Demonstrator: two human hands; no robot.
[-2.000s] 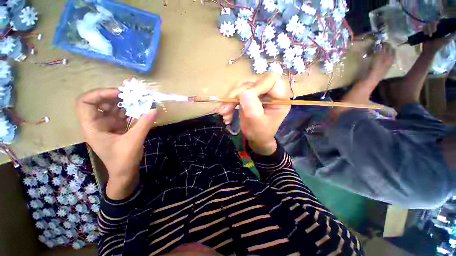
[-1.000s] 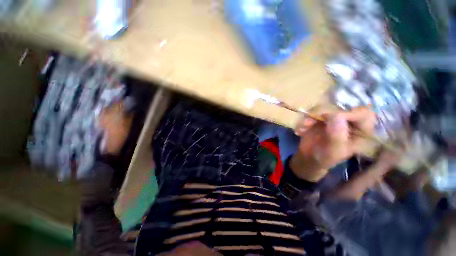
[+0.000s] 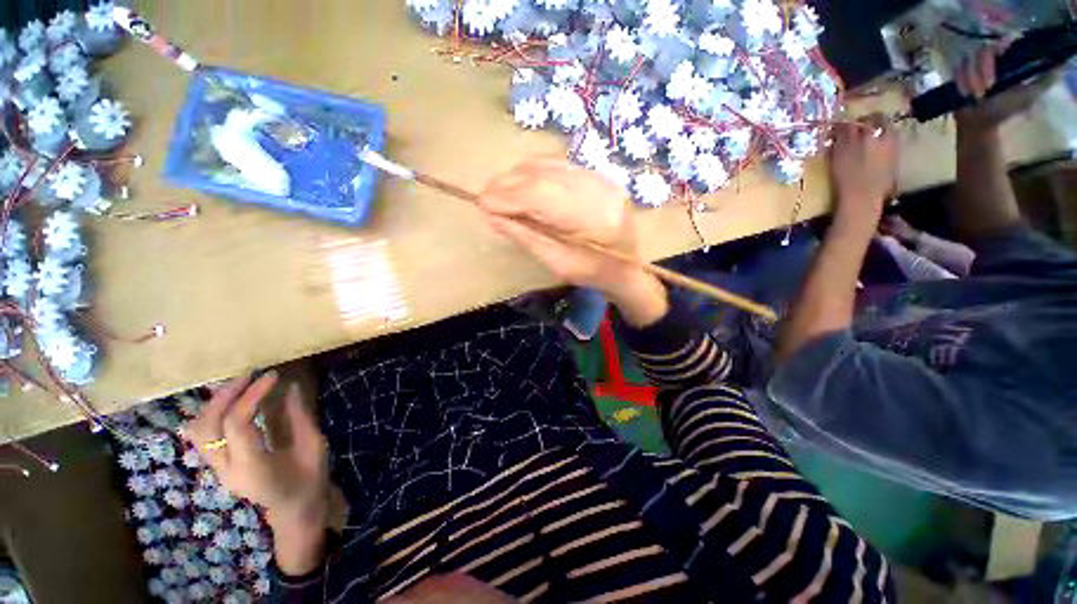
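Observation:
My right hand (image 3: 567,224) holds the long thin brush (image 3: 709,289) like a pen. The brush's pale tip is at the right wall of the blue grease tub (image 3: 278,207), which has a white lump in it. My left hand (image 3: 266,460) is low at the left, over the edge of the carton of motors (image 3: 195,519), in front of the bench edge. Its fingers are bent and apart, and no motor shows clearly in it. A ring is on one finger. The motors in the carton have white gears facing up.
Loose motors with red wires lie in a heap (image 3: 691,94) right of the tub and in another (image 3: 47,236) at the left. A second brush or marker (image 3: 156,39) is at the tub's upper left. A shiny striped patch (image 3: 364,281) is on the bench. Another person's arm (image 3: 860,177) is at the right.
The motor that my left hand held two seconds ago no longer shows there; that hand has moved down to the carton. My right hand has brought the brush tip to the tub. The view has shifted.

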